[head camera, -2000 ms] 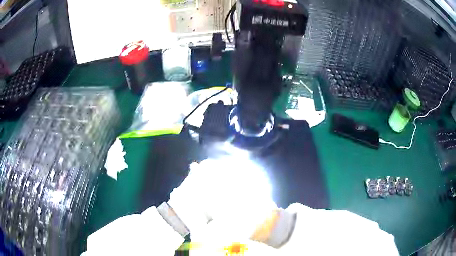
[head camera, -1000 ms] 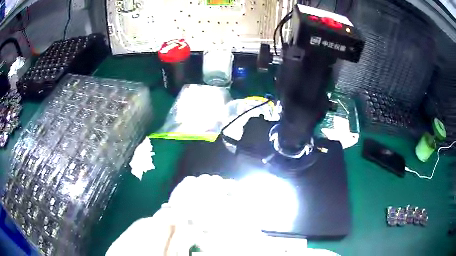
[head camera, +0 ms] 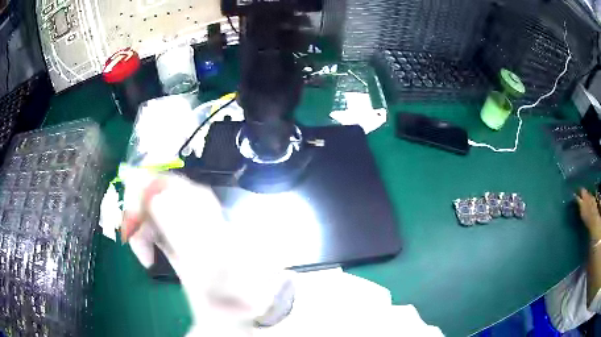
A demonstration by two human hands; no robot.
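Note:
My right hand [head camera: 168, 227], in a white glove, is blurred and reaches left across the front of the black microscope stage [head camera: 356, 204]. Its fingers are near the lime-edged zip bag and the crumpled wipe; whether it holds anything cannot be told. Its white sleeve [head camera: 349, 306] comes in from the bottom. My left hand cannot be made out. The black microscope column [head camera: 270, 72] stands over the stage, with its ring light [head camera: 269, 145] glowing. A bright patch of glare [head camera: 277, 227] covers the stage below the lens; no board can be seen in it.
Clear blister trays [head camera: 46, 224] stand at left. Behind are the zip bag [head camera: 161, 128], red-topped bottle [head camera: 125, 76], clear jar [head camera: 176, 69] and monitor [head camera: 151, 26]. At right are a black slab [head camera: 431, 133], green cup [head camera: 495, 110], small round parts [head camera: 489, 208] and another person's bare hand [head camera: 588, 209].
My right hand has moved out of the glare to the left, towards the zip bag. The view has swung, so the bench appears shifted left. Another person's hand has come in at right.

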